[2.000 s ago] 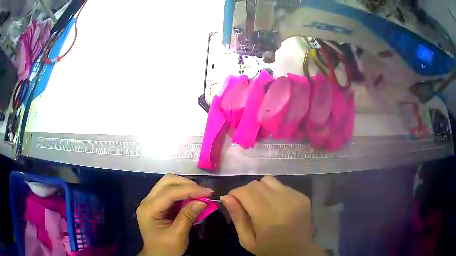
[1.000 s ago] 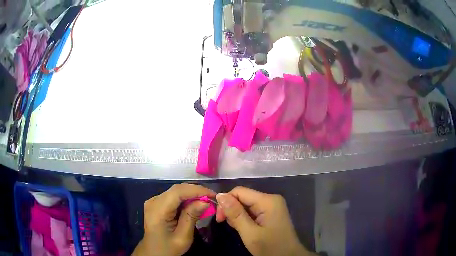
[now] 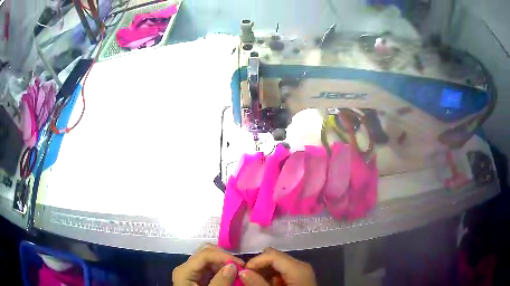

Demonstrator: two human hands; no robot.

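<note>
My left hand (image 3: 204, 269) and my right hand (image 3: 279, 269) are close together at the bottom edge, partly cut off, just in front of the table. Their fingertips pinch a small bright pink piece (image 3: 236, 265), which is mostly hidden by the fingers. Several sewn pink pieces (image 3: 263, 187) lie fanned on the table in front of the sewing machine. The leftmost piece hangs over the printed ruler (image 3: 134, 226) near the front edge.
The JACK sewing machine (image 3: 341, 96) stands behind the pink pieces, with yellow-handled scissors (image 3: 330, 131) under its arm. A blue basket (image 3: 84, 269) is at the lower left. A pale green basket (image 3: 168, 34) with pink pieces is at the far edge. Layered pink pieces (image 3: 34, 111) and orange-red cord (image 3: 84, 106) are left.
The view has tilted up, so the table and hands sit lower and the far basket shows. The hands are now closer together, both at the small pink piece.
</note>
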